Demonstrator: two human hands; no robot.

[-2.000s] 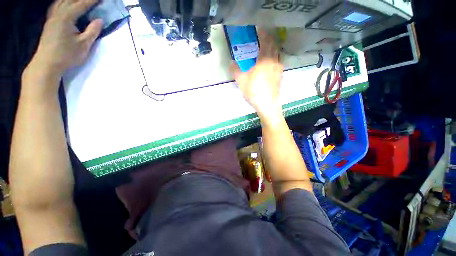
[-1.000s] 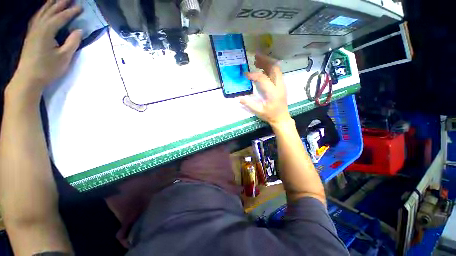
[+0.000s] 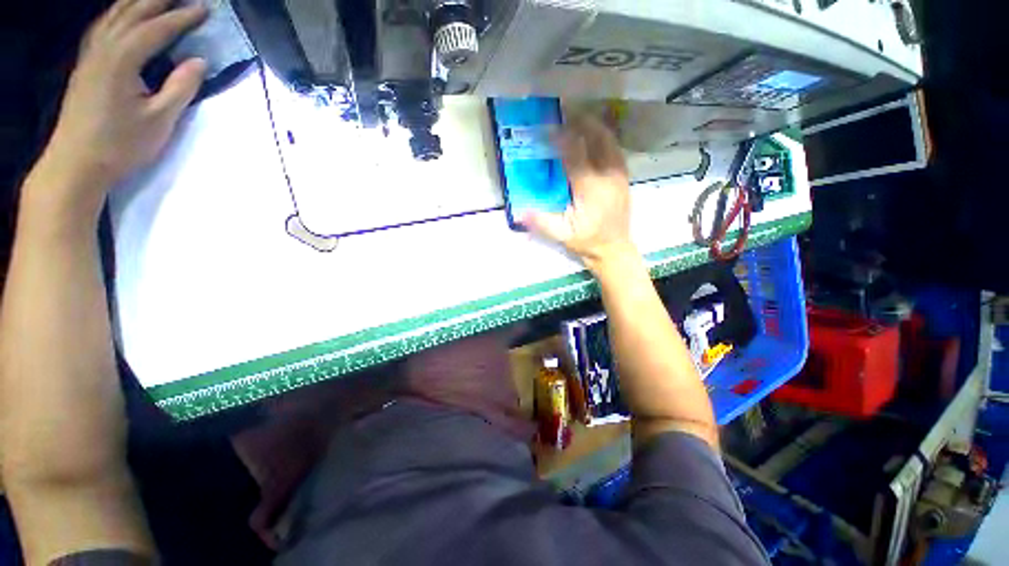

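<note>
A smartphone (image 3: 533, 166) with a lit blue screen lies on the white table under the arm of the sewing machine (image 3: 631, 55). My right hand (image 3: 592, 194) is over its right edge, fingers apart and blurred, with the thumb near the lower end. It does not hold the phone up. My left hand (image 3: 127, 94) rests at the upper left on a grey-white cloth piece (image 3: 216, 46) beside black cloth. Its thumb is spread from the fingers. Whether it grips the cloth cannot be told.
Shears (image 3: 725, 216) with red and dark handles lie right of the phone. A green tape measure (image 3: 376, 343) runs along the front edge. Below are an amber bottle (image 3: 551, 404), an open box (image 3: 597, 370) and a blue basket (image 3: 780, 321). A red bin (image 3: 846, 359) stands beyond.
My right hand has moved from across the phone to its right side, then back over its edge. The phone shows more fully than at first. My left hand stays on the cloth.
</note>
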